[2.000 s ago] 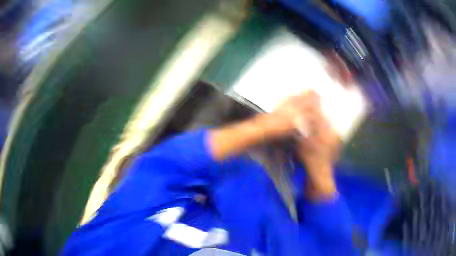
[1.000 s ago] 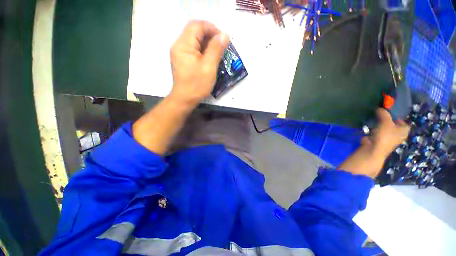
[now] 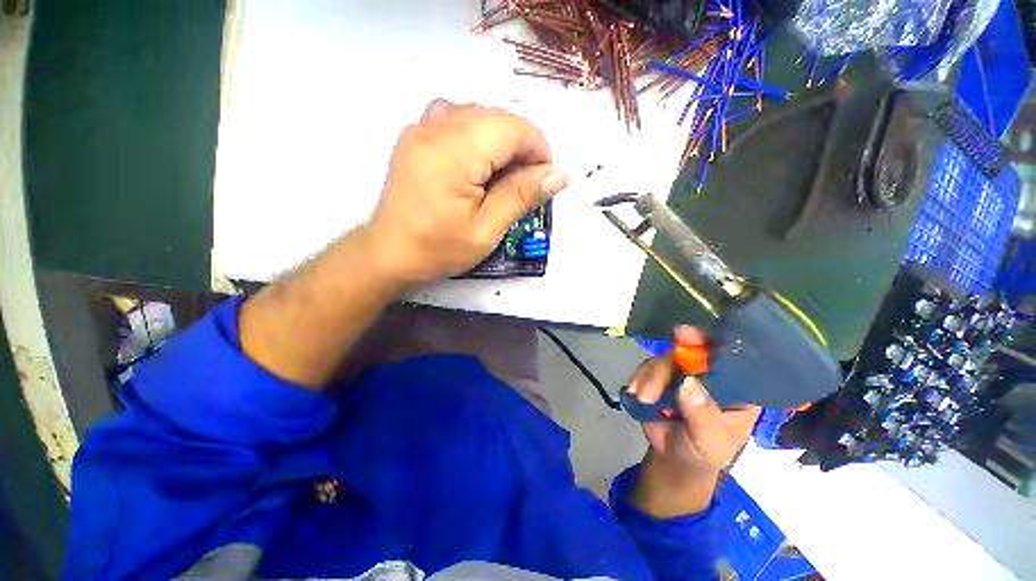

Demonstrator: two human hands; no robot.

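My right hand (image 3: 693, 429) grips the dark grey-blue soldering gun (image 3: 761, 346), a finger by its orange trigger. Its slim metal front points up and left, its tip above the white work sheet (image 3: 329, 125), right of the module. The small module (image 3: 526, 245), a black housing with a green board and a bright blue component, lies on the sheet near its front edge. My left hand (image 3: 460, 187) is over the module and hides much of it. Its thumb and index finger are close together; whether they hold anything is hidden.
Brown lead wires (image 3: 591, 51) and blue lead wires (image 3: 733, 80) lie at the back. A clear plastic bag (image 3: 875, 25) is at the back right. The dark curved stand (image 3: 880, 159) is on the green bench. Many modules (image 3: 926, 375) are at right. A cream rail (image 3: 34, 375) runs at left.
The soldering gun has come off the right side and moved left in my right hand, its tip now near the module. The module is turned straighter on the sheet. My left hand stays over it.
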